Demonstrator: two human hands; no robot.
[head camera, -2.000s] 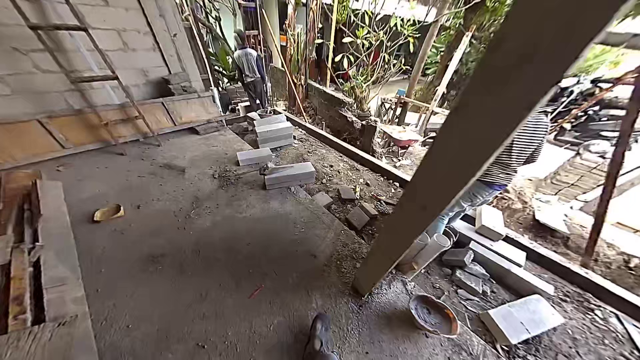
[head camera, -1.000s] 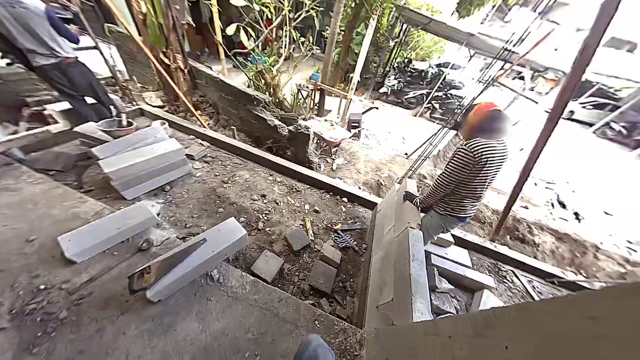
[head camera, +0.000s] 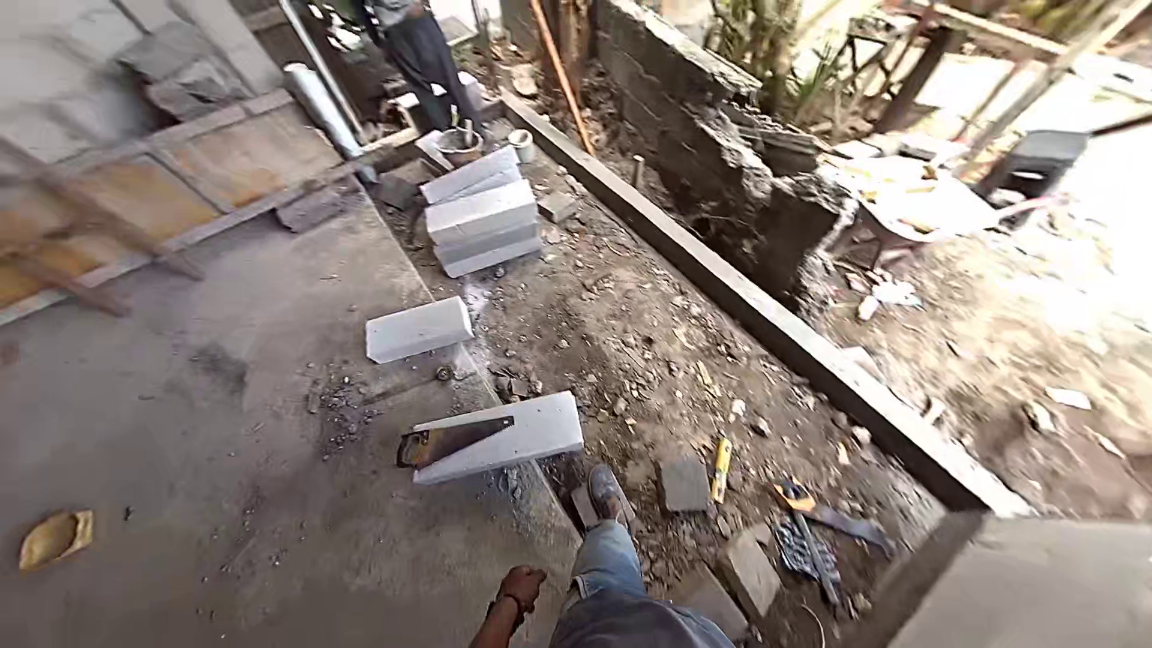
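My left hand (head camera: 522, 585), with a dark band at the wrist, hangs at the bottom beside my jeans-clad leg; its fingers are curled and nothing shows in it. My right hand is out of view. Ahead of my foot lies a light concrete block (head camera: 549, 432) with a handsaw (head camera: 454, 441) flat on top. Another light block (head camera: 418, 330) lies beyond it on the slab edge, and several more are stacked (head camera: 486, 220) farther off. On the dirt at the right are a yellow-handled tool (head camera: 721, 470), a second handsaw (head camera: 841, 522) and a patterned glove (head camera: 796, 547).
A person (head camera: 423, 58) stands at the far end near a bucket (head camera: 460, 146). A long concrete curb (head camera: 702, 261) borders the dirt strip. Paving blocks (head camera: 684, 484) lie near my foot. A large grey surface (head camera: 1035, 585) fills the lower right corner. Wooden boards (head camera: 243, 157) line the left wall.
The view has swung left and down since a second ago, and the person in the striped top is out of frame. My left hand has come into view. My foot now rests by the block with the saw.
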